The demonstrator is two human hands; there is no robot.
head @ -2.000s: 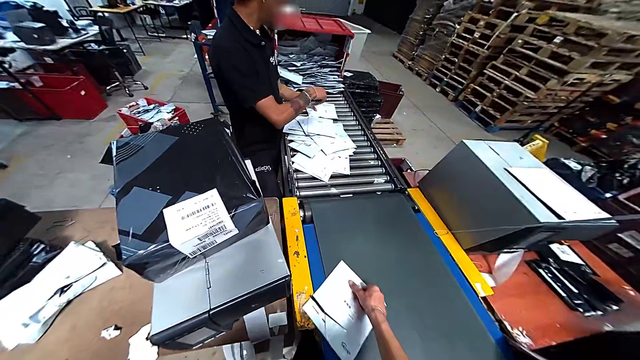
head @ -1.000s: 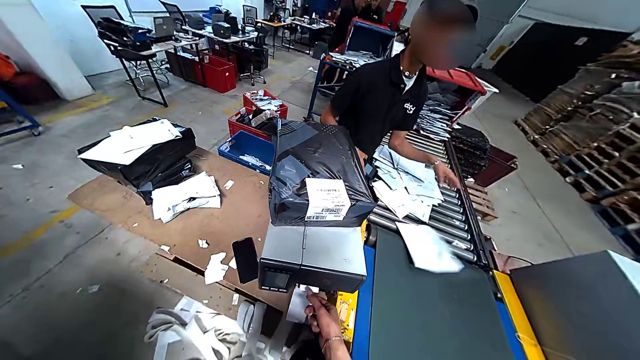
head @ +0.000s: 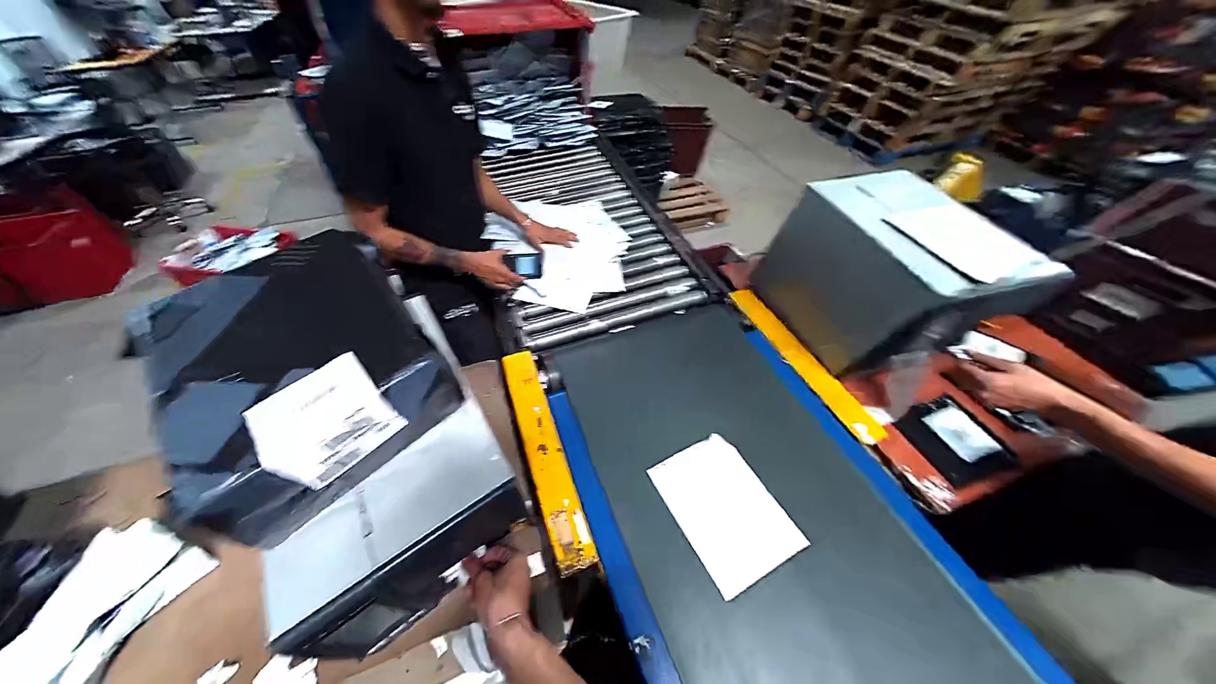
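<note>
My left hand (head: 502, 591), with a thin bracelet at the wrist, is at the lower right edge of a grey box (head: 389, 513). Its fingers are curled near small white pieces of paper; blur hides whether they grip anything. On that box rests a large black plastic-wrapped parcel (head: 313, 313) with a white label (head: 323, 418). To the right of my hand, a white envelope (head: 729, 518) lies flat on the dark conveyor belt (head: 646, 399), with no hand touching it. My right hand is not in view.
A co-worker, phone (head: 524, 265) in hand, touches white envelopes (head: 579, 275) on the roller conveyor (head: 589, 328). Another person's hand (head: 1012, 380) is over a red-orange surface (head: 993, 332) at right, near a large grey box (head: 855, 266). Yellow rails (head: 546, 456) edge the belt.
Two seconds ago a hand of mine was on a white envelope over the belt; now my left hand is beside the grey box. The view has swung left and back.
</note>
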